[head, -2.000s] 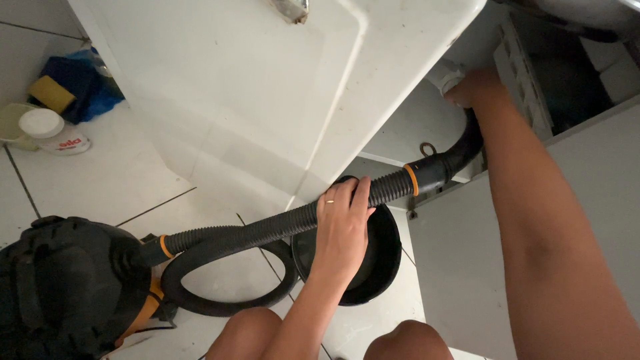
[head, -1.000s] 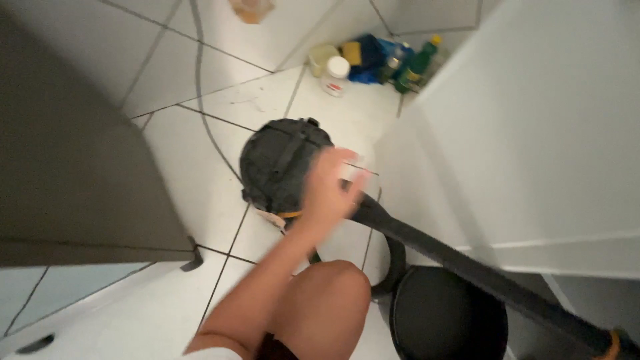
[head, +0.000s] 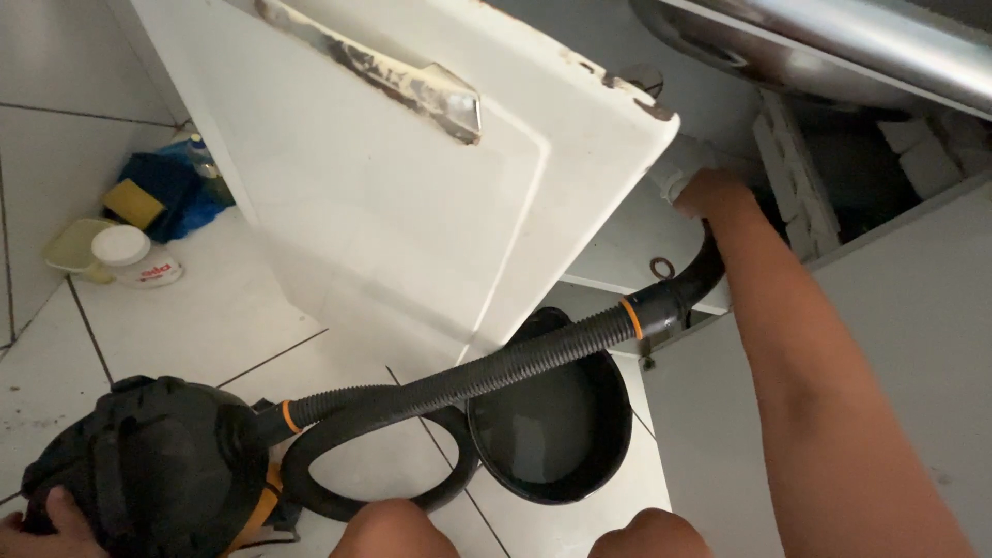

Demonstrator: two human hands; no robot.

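Note:
At the lower left, my left hand [head: 58,523] rests with its fingers at the side of a black canister vacuum cleaner [head: 155,465]. From it a ribbed black vacuum hose [head: 511,368] with orange rings loops on the floor and rises to the right into an under-sink cabinet. Inside, my right hand [head: 717,194] is at the upper end of the curved black hose tube [head: 701,267], near a white round fitting [head: 678,186]; its fingers are partly hidden and blurred. Beneath the hose stands a black bucket [head: 550,434] with some liquid in it.
A white cabinet door [head: 403,201] with a worn handle [head: 387,77] stands open. A metal sink [head: 744,54] overhangs the cabinet. A brown ring [head: 662,268] lies on the cabinet floor. Against the left wall are a white-lidded jar [head: 136,256], a yellow sponge [head: 133,203] and blue cloth or plastic [head: 198,221].
Two seconds ago my left hand lay on the middle of the hose; now it is at the vacuum. The view swung left toward the vacuum, then back to the cabinet.

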